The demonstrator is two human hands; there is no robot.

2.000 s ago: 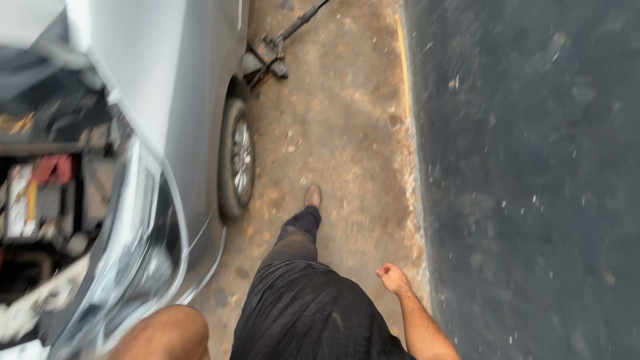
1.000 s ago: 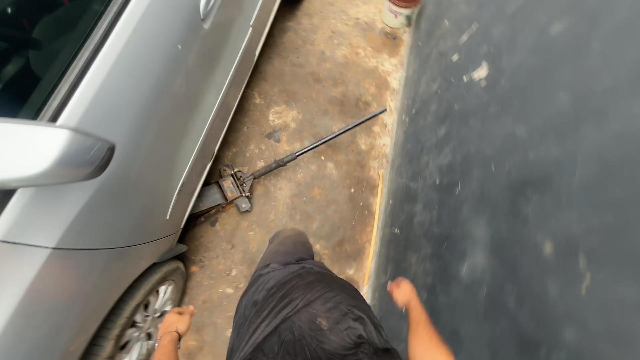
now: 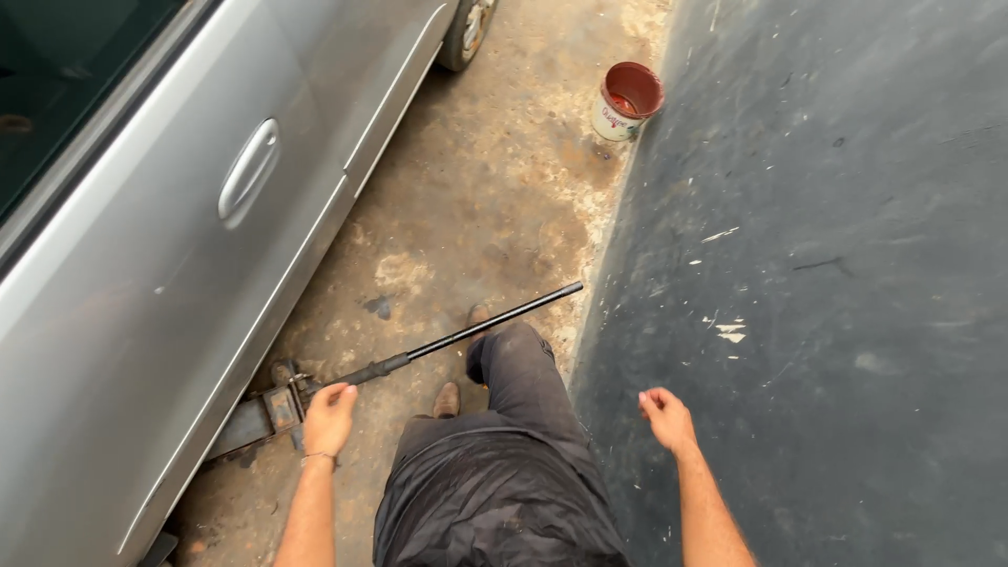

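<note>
My left hand (image 3: 329, 417), with a thin band at the wrist, hangs in the air over the base of the jack's handle, its fingers loosely curled and holding nothing visible. A floor jack (image 3: 264, 417) lies partly under the side of a silver car (image 3: 181, 299). Its long black handle (image 3: 496, 319) slants up to the right, across the front of my legs. My right hand (image 3: 668, 417) is in front of the dark wall on the right, fingers half bent, with nothing seen in it.
The dark painted wall (image 3: 827, 276) runs along the right side. A used paint bucket (image 3: 618, 114), reddish inside and bearing writing, stands at its foot. A car wheel (image 3: 470, 31) is at the top. The stained concrete floor (image 3: 472, 205) forms a narrow passage between car and wall.
The view has moved along the car, from the open engine bay past the front wheel to the door and jack. The bucket now shows whole. My left hand has come into view beside the jack handle.
</note>
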